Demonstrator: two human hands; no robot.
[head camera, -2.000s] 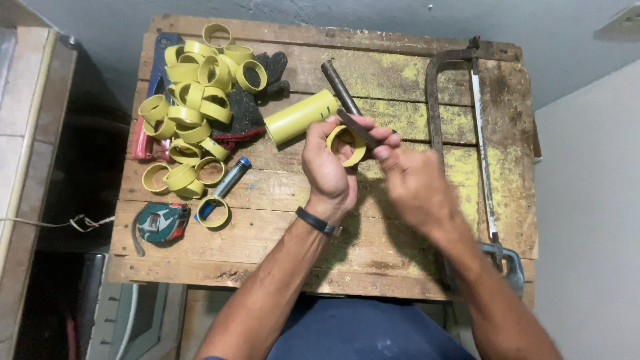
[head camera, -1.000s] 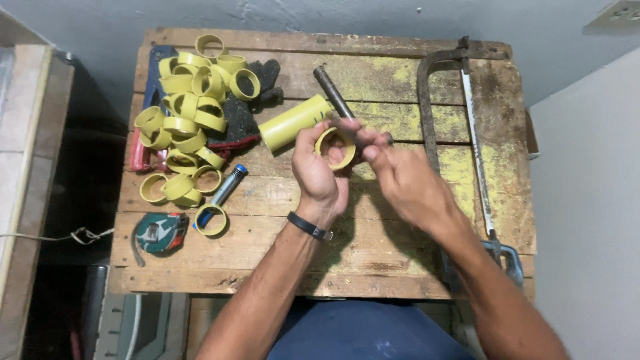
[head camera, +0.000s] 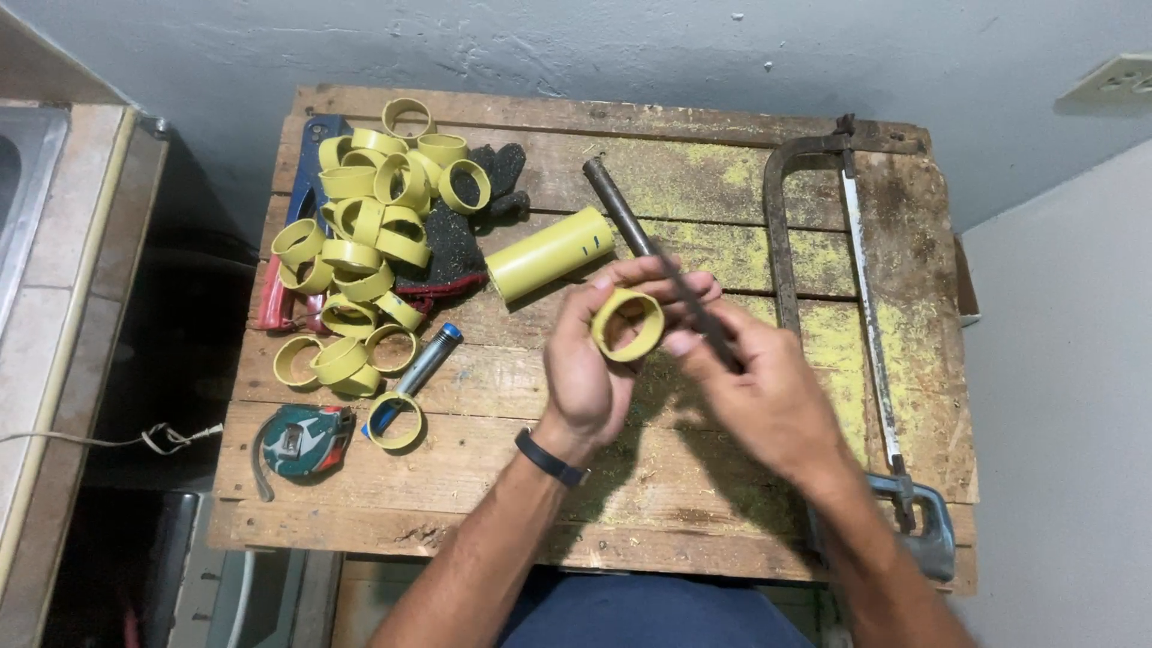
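My left hand (head camera: 589, 360) holds a yellow plastic pipe ring (head camera: 605, 346), its opening facing up toward the camera. In my right hand (head camera: 765, 382) is a dark, flat tool (head camera: 697, 315), probably a file, slanting across the fingers of my left hand just right of the ring. Beyond my hands a longer yellow pipe piece (head camera: 551, 256) with dark marks lies beside a dark metal rod or tube (head camera: 619, 205). To the left, many cut yellow rings (head camera: 351, 255) are heaped partly over a dark speckled glove (head camera: 450, 243).
A hacksaw (head camera: 781, 234) lies along the right side of the wooden table (head camera: 468, 477), amid yellow dust. At the left are a tape measure (head camera: 304, 441), a blue-capped marker-like tube (head camera: 423, 364) with one ring on its end, and a blue tool (head camera: 310, 171) under the heap.
The dark flat tool has shifted in my right hand and now shows more of its length beside the ring. My left hand keeps the ring in nearly the same place.
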